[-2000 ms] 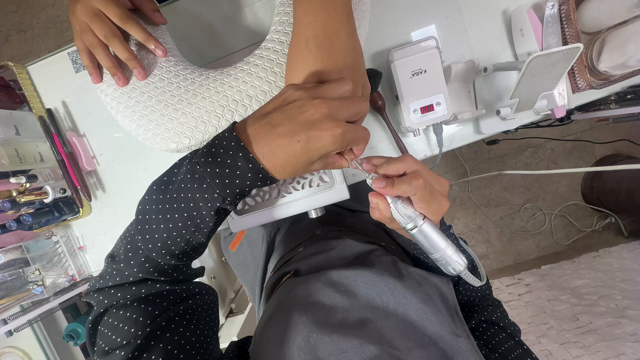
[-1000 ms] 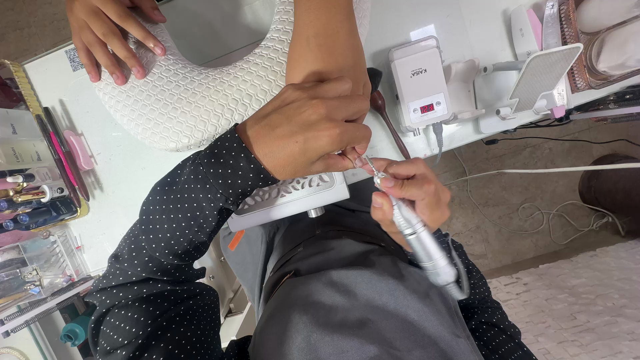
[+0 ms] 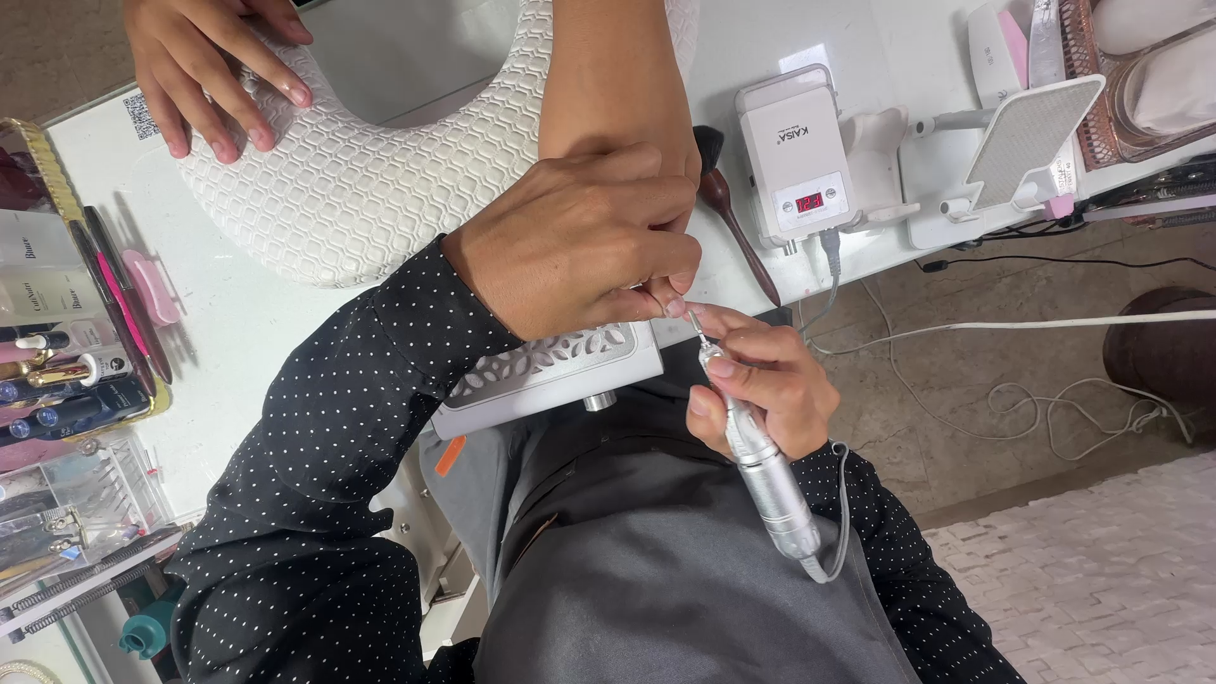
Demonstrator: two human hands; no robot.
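Note:
My left hand grips a finger of another person's hand, whose forearm comes down from the top. In my right hand is a silver electric nail drill, its bit pointing up-left at that fingertip. The two hands almost meet at the bit. Below my left hand lies a white nail dust collector with a leaf-patterned grille. The person's other hand rests on a white textured armrest cushion. A white drill control box with a lit red display stands on the table.
A dark-handled brush lies beside the control box. Right of the box are a white holder and a phone stand. Bottles, pens and a clear organizer stand at left. A white cable crosses at right.
The drill in my right hand has shifted and tilted slightly since the earlier frames. My left hand keeps its hold on the finger, and the person's other hand stays on the cushion.

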